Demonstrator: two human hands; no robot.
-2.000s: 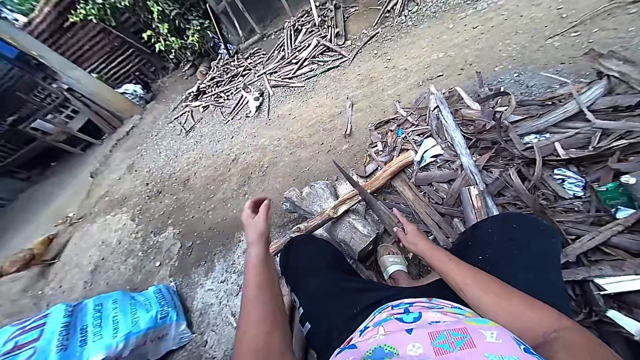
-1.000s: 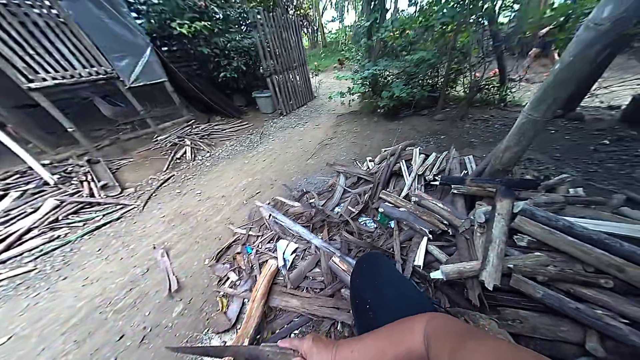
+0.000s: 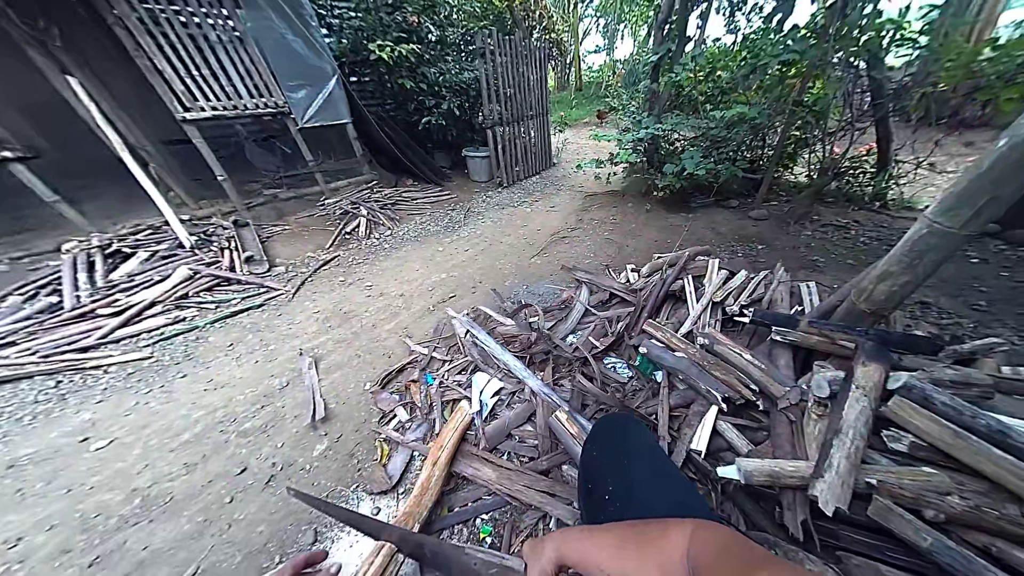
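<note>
My right hand (image 3: 542,554), at the bottom edge, is closed at the near end of a long dark blade (image 3: 400,538), which looks like a machete or a saw; its handle is hidden. The blade points left and lies across or just above a peeled wooden pole (image 3: 432,480). My left hand (image 3: 304,563) shows only its fingers at the bottom edge, left of the pole's lower end. They are apart, and I see nothing in them. Bark strips and split wood lie right of the pole. My dark-clothed knee (image 3: 632,472) is right of the blade.
A big heap of split firewood (image 3: 848,432) spreads to the right, under a leaning bamboo post (image 3: 944,216). Piles of sticks (image 3: 144,296) lie at the left beside a hut. A grey bucket (image 3: 478,164) stands by a stick gate (image 3: 516,112). A dirt path (image 3: 512,232) runs between.
The view has swung up and right since two seconds ago. My left hand, out of view one second ago, shows again at the bottom edge. My right hand still holds the blade.
</note>
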